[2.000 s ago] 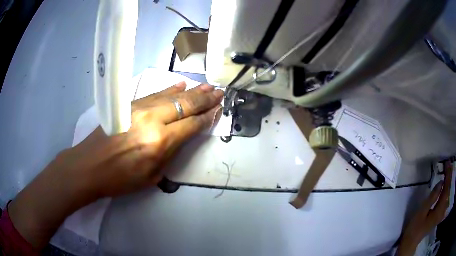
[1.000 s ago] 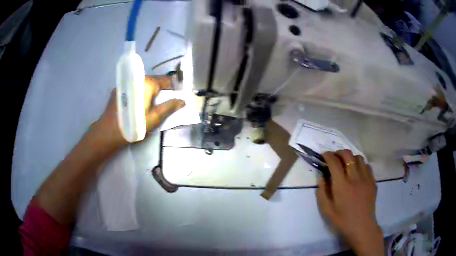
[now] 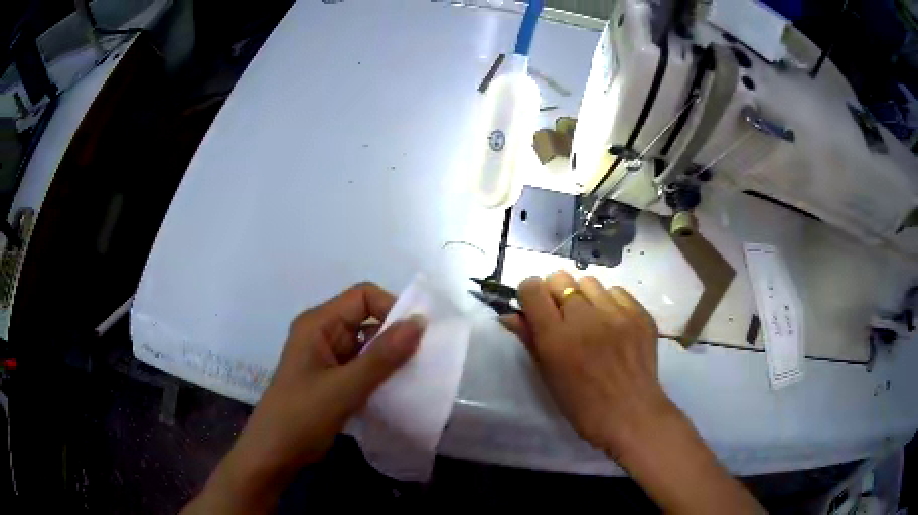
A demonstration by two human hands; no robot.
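My left hand pinches a small white cut piece between thumb and fingers, above the table's front edge. My right hand holds black thread snips, their blades pointing left toward the white piece, not touching it. A fine thread shows near the presser foot. The part of the snips inside my palm is hidden.
The sewing machine head stands at upper right. A lit white lamp hangs left of it. A bent brown strip and a white paper label lie right of the needle. Brown scraps lie behind.
The view has shifted, showing more table at left. My left hand has brought the white piece away from the needle toward the front. My right hand has carried the snips left from the label.
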